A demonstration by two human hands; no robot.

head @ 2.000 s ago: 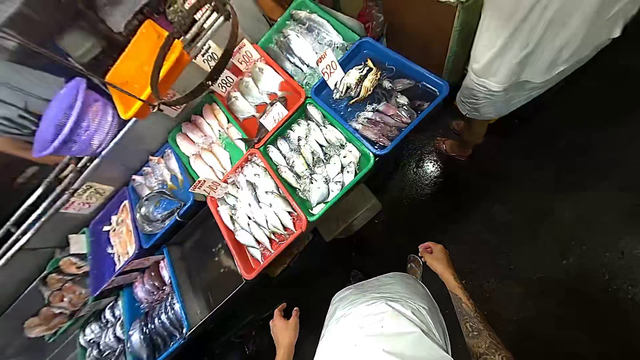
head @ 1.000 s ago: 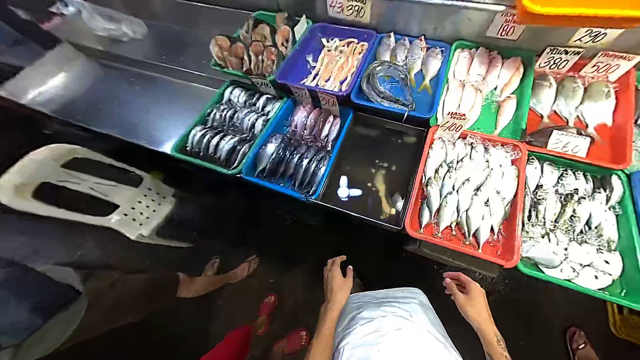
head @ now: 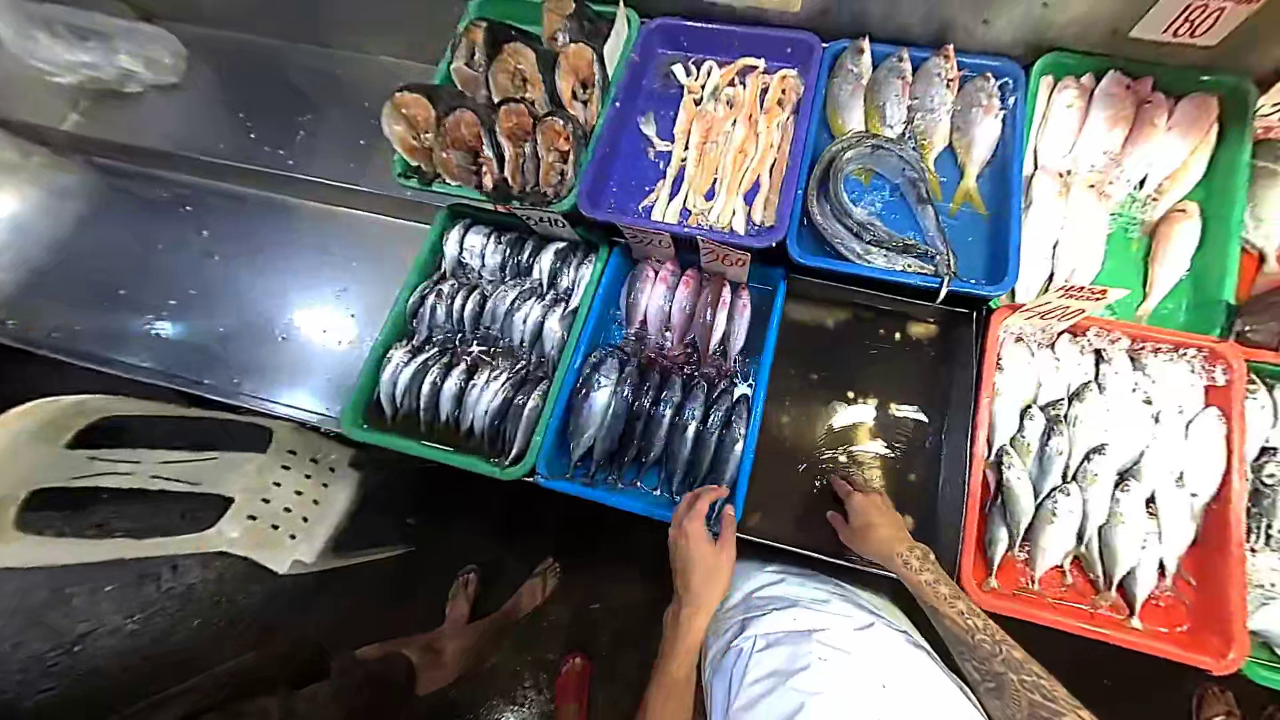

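My left hand (head: 703,545) is at the front right corner of the blue tray (head: 610,492), with its fingers curled near the rim; whether it grips the rim I cannot tell. Dark fish (head: 655,420) and pinkish fish (head: 690,305) lie in that tray. To its right is a dark metal tray (head: 800,350) holding shiny liquid. My right hand (head: 868,525) reaches over its front part, fingers spread with nothing held, fingertips near the liquid. The red tray (head: 1170,645) of silvery fish (head: 1090,490) stands right of that hand.
A green tray (head: 362,420) of small fish stands left. Behind are a purple tray (head: 600,190) of pale strips, a blue tray (head: 1000,270) and fish steaks (head: 515,75). A white plastic chair (head: 250,500) stands front left, near another person's feet (head: 500,600).
The view has swung left along the stall and come closer. Both hands have moved forward to the tray fronts, the right one over the dark metal tray.
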